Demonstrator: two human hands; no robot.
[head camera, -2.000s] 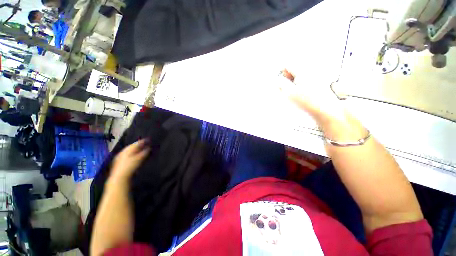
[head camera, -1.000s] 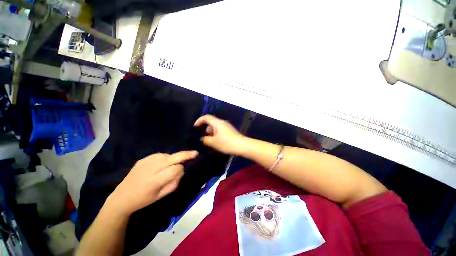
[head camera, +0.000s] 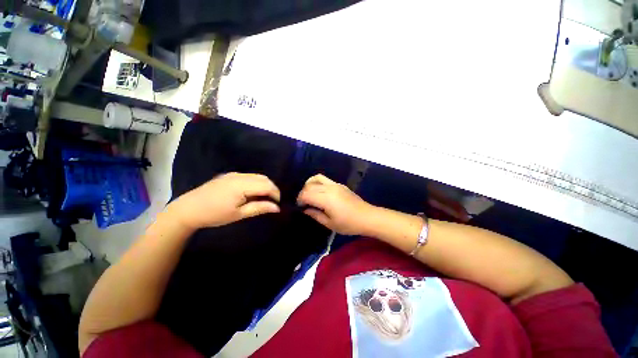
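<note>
A large black cloth pile hangs below the table's front edge, in front of me at the left. My left hand lies over it with fingers bent, pinching the black cloth. My right hand is close to its right, fingertips also closed on the black cloth. A small gap of dark cloth lies between the two hands. The fingertips and the edge they hold are hard to make out against the black.
The white table runs across the top with a printed ruler scale. The sewing machine's bed is at the upper right. Black cloth lies on the table's far left. A white roll and a blue bag-like item are at the left.
My right hand has left the table top and come down to the black cloth. My left hand has moved in beside it, and both now pinch the cloth. The view has shifted.
</note>
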